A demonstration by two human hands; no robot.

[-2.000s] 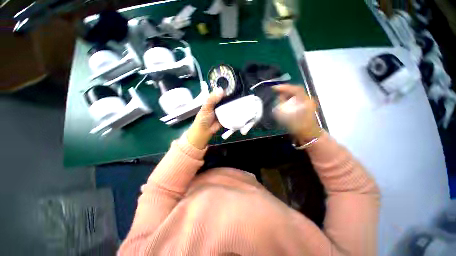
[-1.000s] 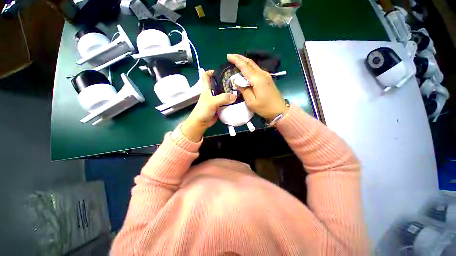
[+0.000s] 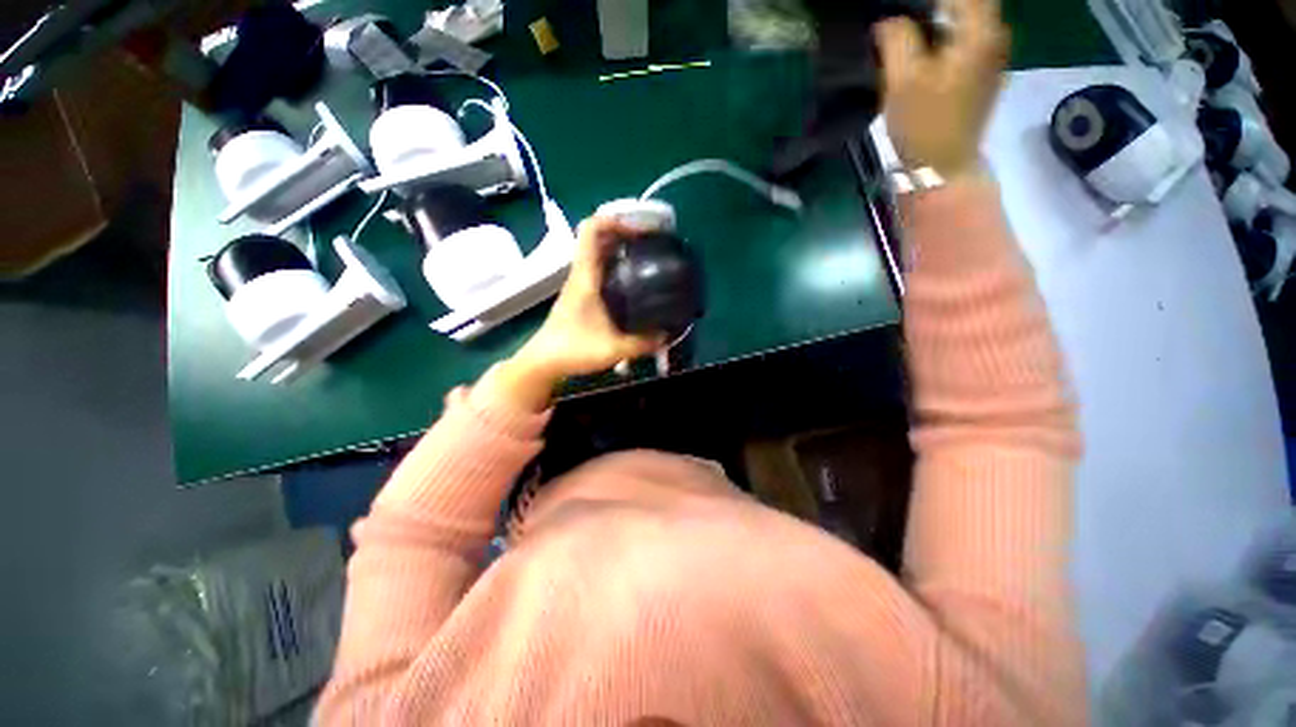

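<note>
My left hand (image 3: pixel 586 315) grips a security camera (image 3: pixel 654 284) near the front edge of the green mat. Its glossy black round part faces up; a white part shows behind it, and two white stubs show below. A white cable (image 3: pixel 718 166) runs from it to the right over the mat. My right hand (image 3: pixel 945 93) is raised at the upper right, away from the camera, with its fingers on a blurred dark cloth (image 3: pixel 841 78) that hangs to their left.
Several white cameras with black fronts and brackets (image 3: pixel 469 267) stand on the green mat (image 3: pixel 355 419) at the left. A thin stick (image 3: pixel 654 71) and small white pieces (image 3: pixel 462 20) lie at the back. Another camera (image 3: pixel 1111 139) lies on the white table (image 3: pixel 1158 384); bagged units (image 3: pixel 1222 646) are lower right.
My right hand has left the camera and moved up and right, and the dark cloth has left its spot on the mat. The held camera is turned, its lens ring no longer visible.
</note>
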